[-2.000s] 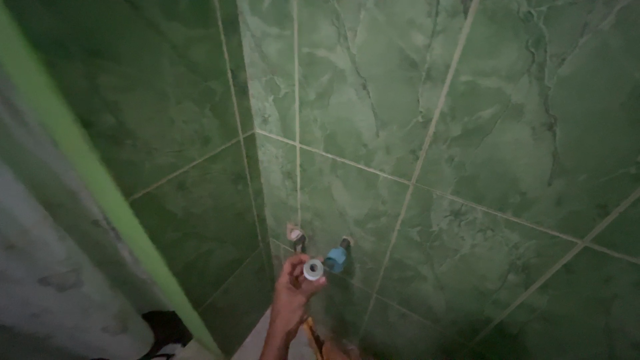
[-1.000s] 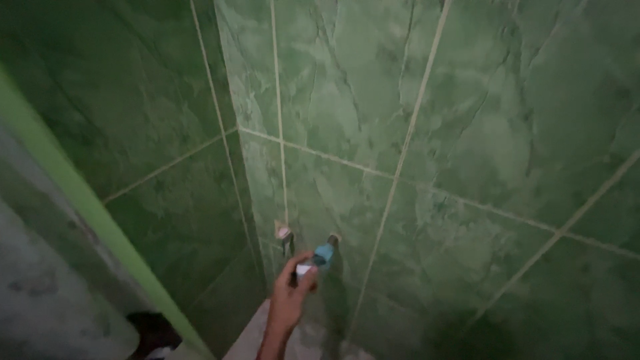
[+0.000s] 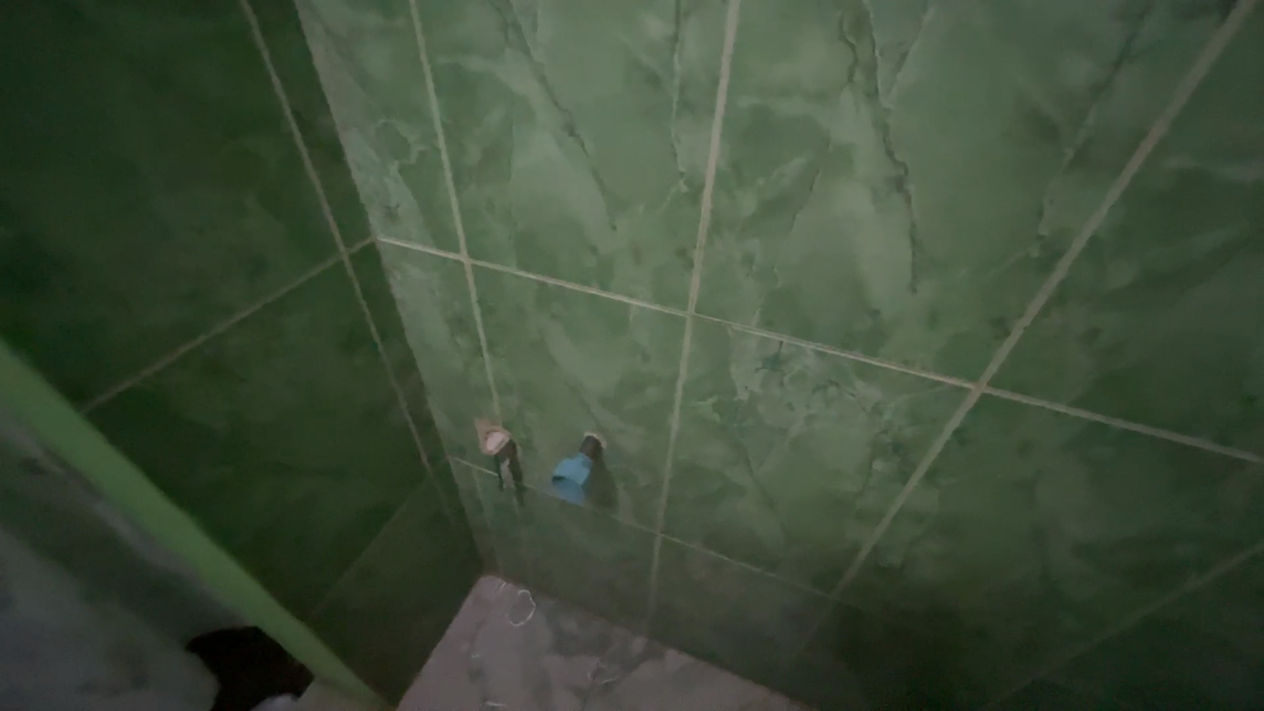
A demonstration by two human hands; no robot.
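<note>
Neither my left hand nor my right hand shows in the head view at this moment. A blue pipe fitting [image 3: 571, 478] juts from the green tiled wall on a short dark stub, low and left of the middle. Left of it, a round hole with a pale rim [image 3: 496, 441] opens in the tile, and a dark thin piece [image 3: 508, 466] hangs down from it. The blue fitting and the hole are apart. What the fitting's far end looks like is too blurred to tell.
Green marbled tiles [image 3: 839, 237] with pale grout lines cover both walls, which meet in a corner at left. Below lies a light stone-like surface [image 3: 583, 652] with a thin pale loop [image 3: 520, 606] on it. A light green edge [image 3: 148, 523] slants across the lower left, beside a dark object [image 3: 247, 667].
The hand that held a white and grey round piece beside the blue fitting has left the view, and that piece is out of sight too.
</note>
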